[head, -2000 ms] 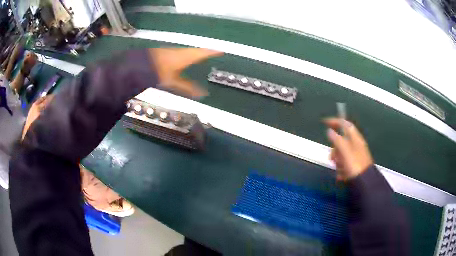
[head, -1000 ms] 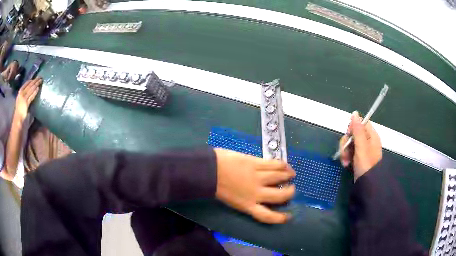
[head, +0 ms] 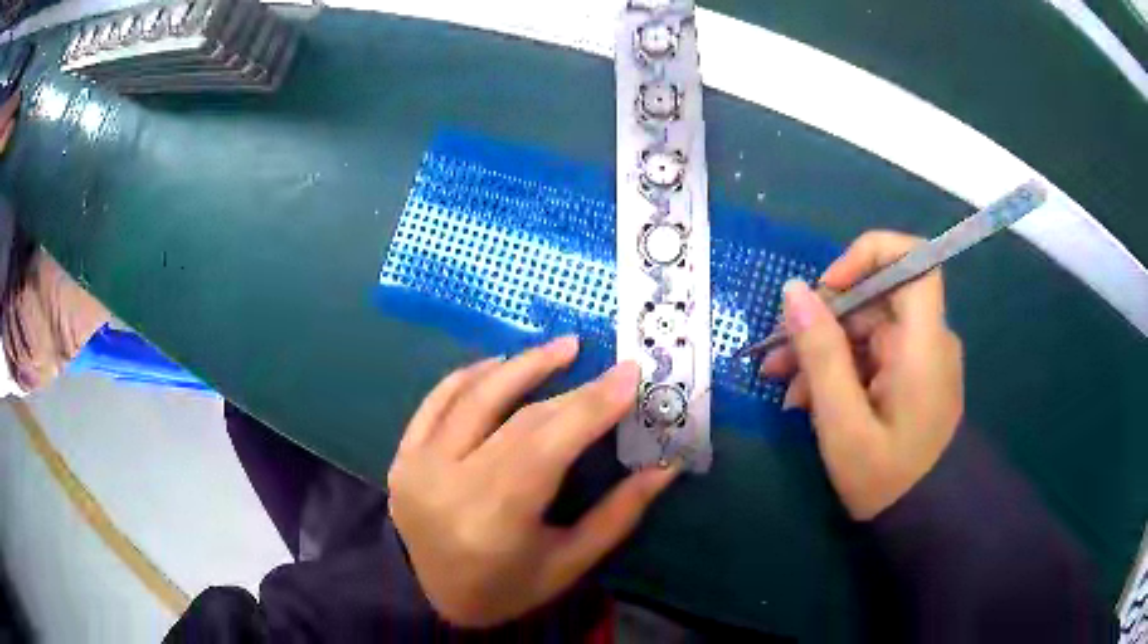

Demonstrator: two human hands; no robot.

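A silver fixture strip with one row of round nests lies across a shiny blue die-cut sheet. Small round components sit in its nests. My left hand grips the near end of the strip, with thumb at its bottom edge and index finger at its left side. My right hand holds metal tweezers like a pen. The tweezer tips are at the blue sheet just right of the strip. I cannot tell whether a piece is between the tips.
A stack of fixture strips stands at the upper left on the green bench. A pale rail curves behind the work. A blue object is beyond the bench's near edge, and a foam tray's edge shows at lower right.
The view has moved closer to the strip and sheet. My left hand now holds the strip's near end at its left side. My right hand has brought the tweezer tips down to the sheet beside the strip.
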